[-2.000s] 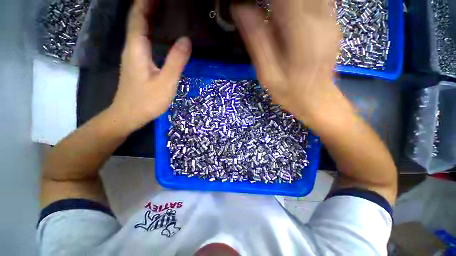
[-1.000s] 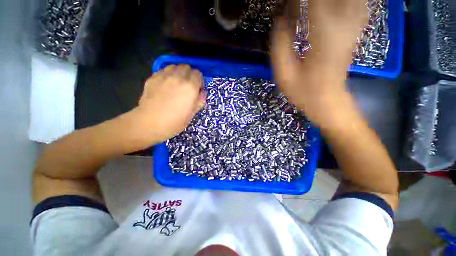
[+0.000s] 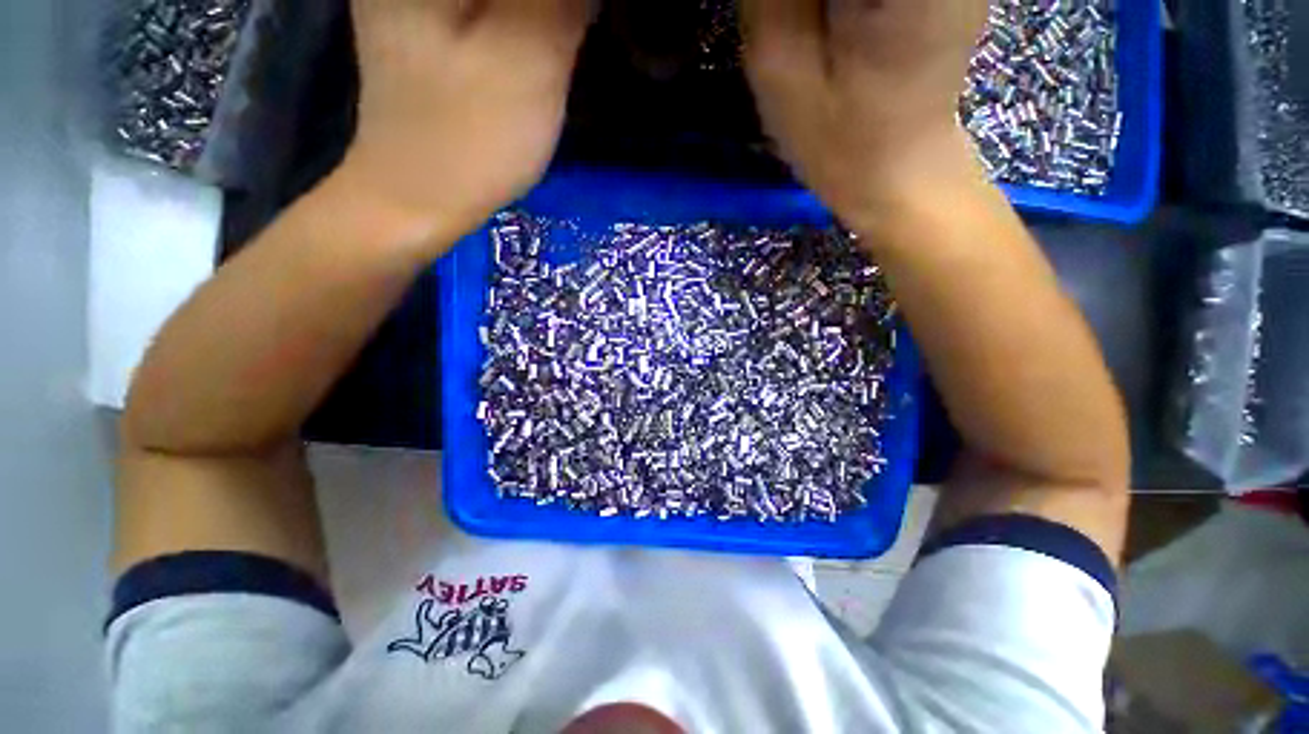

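The near blue tray (image 3: 675, 534) lies against my body, full of short shiny metal cylinders (image 3: 689, 387). My left hand (image 3: 467, 86) and my right hand (image 3: 861, 86) are both beyond the tray's far edge, over the dark machine bed (image 3: 653, 136). Both hands are bare and cut off by the top edge of the picture. Their fingertips are out of the frame, so what they hold is hidden. A few tiny parts show between the hands, dim and hard to make out.
A far blue tray (image 3: 1148, 115) with more cylinders is at the upper right. Clear bins with metal parts stand at the upper left (image 3: 237, 101) and at the right (image 3: 1242, 366). A white card (image 3: 137, 287) lies at the left. A brown box (image 3: 1192, 688) is at the lower right.
My left hand has left the near tray's far left corner and moved forward over the bed. My right hand has moved slightly left, away from the far tray.
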